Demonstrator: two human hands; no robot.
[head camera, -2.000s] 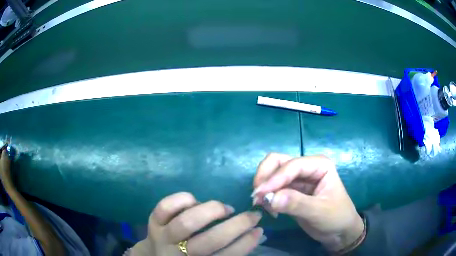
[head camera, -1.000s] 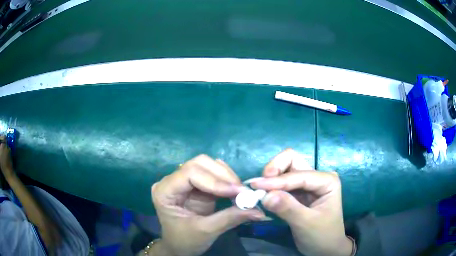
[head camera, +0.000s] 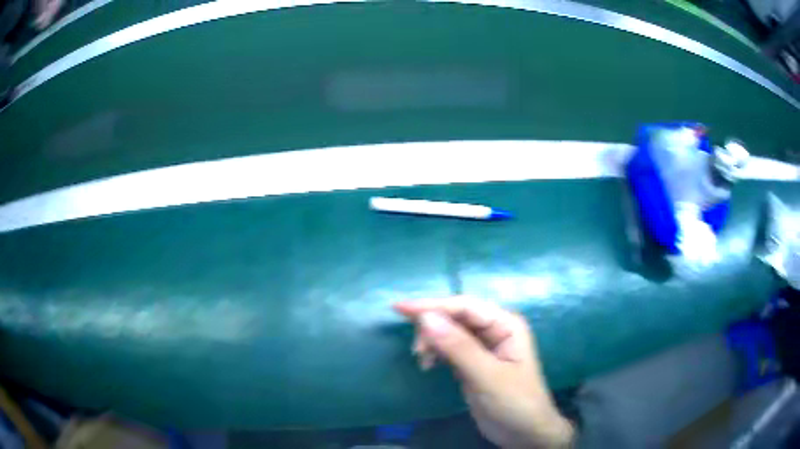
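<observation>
My right hand (head camera: 491, 359) is over the near part of the green worktop (head camera: 263, 263), blurred, with index finger and thumb close together and the other fingers curled. I cannot tell whether anything is between the fingertips. My left hand is not in view. The small white piece seen earlier cannot be made out. The white paint marker (head camera: 430, 208) with a blue tip end lies on the worktop beyond my right hand, near the white strip.
A blue bin (head camera: 653, 197) with bottles and a white tissue (head camera: 697, 241) stands at the right. A crumpled clear bag (head camera: 782, 237) lies beyond it. A white strip (head camera: 307, 171) separates the worktop from the green belt (head camera: 263, 88). Part of an arm shows at the lower left edge.
The view has swung right, so marker and bin appear further left and the bag shows. My hands, together at the small white piece before, are apart; my left hand has left the picture.
</observation>
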